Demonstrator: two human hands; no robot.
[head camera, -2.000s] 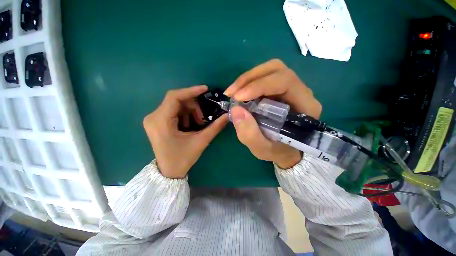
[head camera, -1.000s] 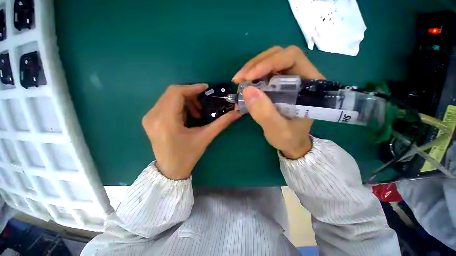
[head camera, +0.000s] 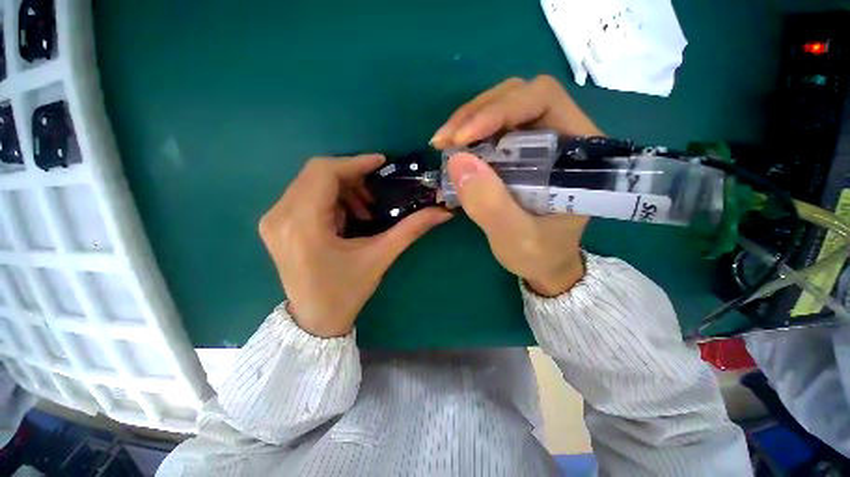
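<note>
My left hand (head camera: 322, 238) holds a glossy black housing (head camera: 396, 191) with small white spots between thumb and fingers, above the green mat. My right hand (head camera: 522, 200) grips a clear glue syringe (head camera: 620, 191) like a pen, lying nearly level with its tip pointing left. The dispensing needle (head camera: 430, 178) is at the housing's face; whether it touches cannot be told. A green air cap (head camera: 727, 200) sits at the syringe's rear. My left fingers partly hide the housing.
A white parts tray (head camera: 130, 200) stands on the left, with black parts in its upper pockets. White wiping paper (head camera: 620, 42) lies at the back right. A black dispensing controller (head camera: 809, 116) with a red light, and looped hoses (head camera: 792, 275), are on the right. A sleeve shows lower right.
The syringe has swung from slanting down to the right to nearly level, its rear end moving up and right. My right hand has shifted slightly up. The left hand still holds the housing.
</note>
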